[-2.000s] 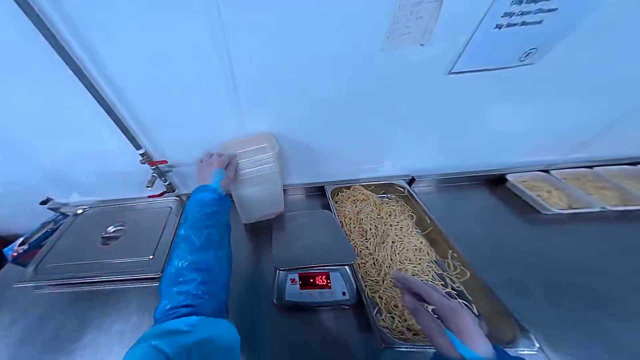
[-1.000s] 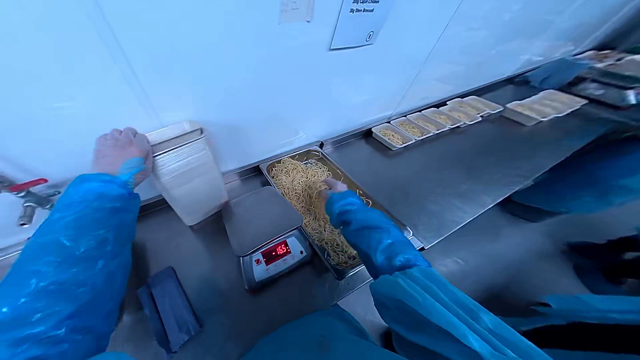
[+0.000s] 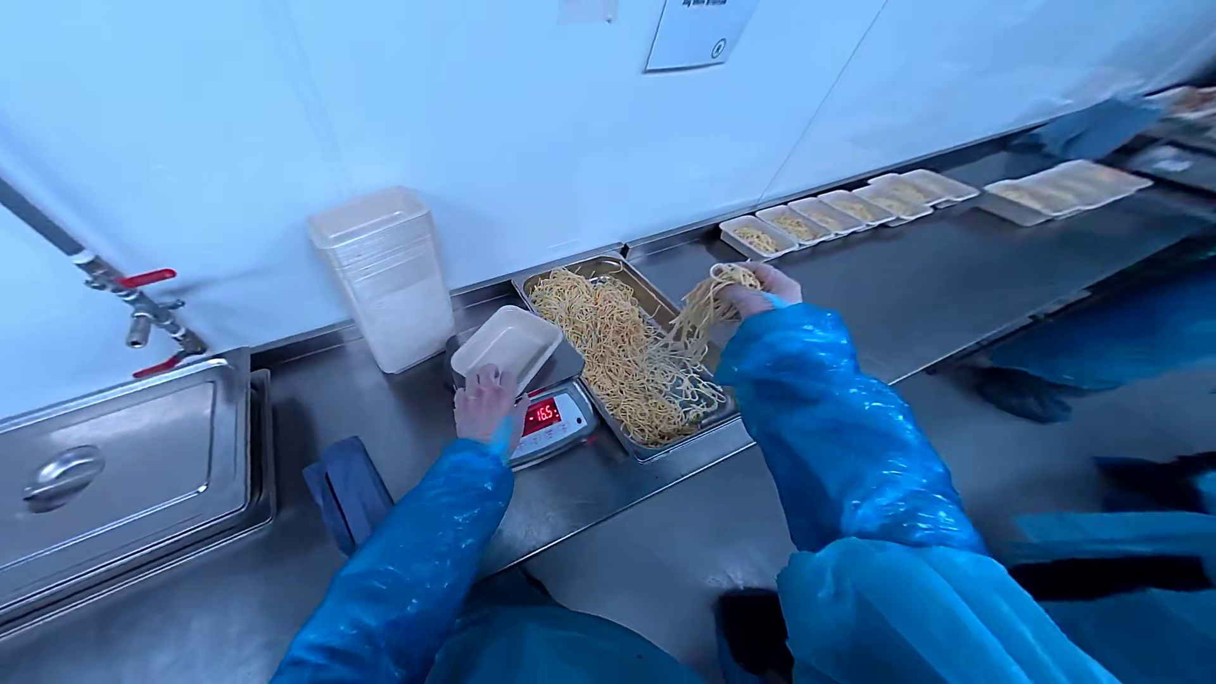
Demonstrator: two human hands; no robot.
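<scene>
On the platform of a digital kitchen scale sits an empty rectangular food tray. My left hand, in a clear glove, grips the near edge of that tray. A clump of noodles hangs from my right hand, which is raised over the right side of a deep steel pan. Cooked noodles fill much of the pan, with some bare metal at its far right part. The scale's red display is lit and partly covered by my left fingers.
A tall stack of nested trays stands by the wall. Left are a lidded steel pan, a folded blue cloth and pipe valves. Portioned trays line the counter's back right. People in blue aprons stand at the right.
My left hand has moved from the tray stack to the scale, where a tray now sits on the formerly bare platform. My right hand has lifted noodles up out of the pan.
</scene>
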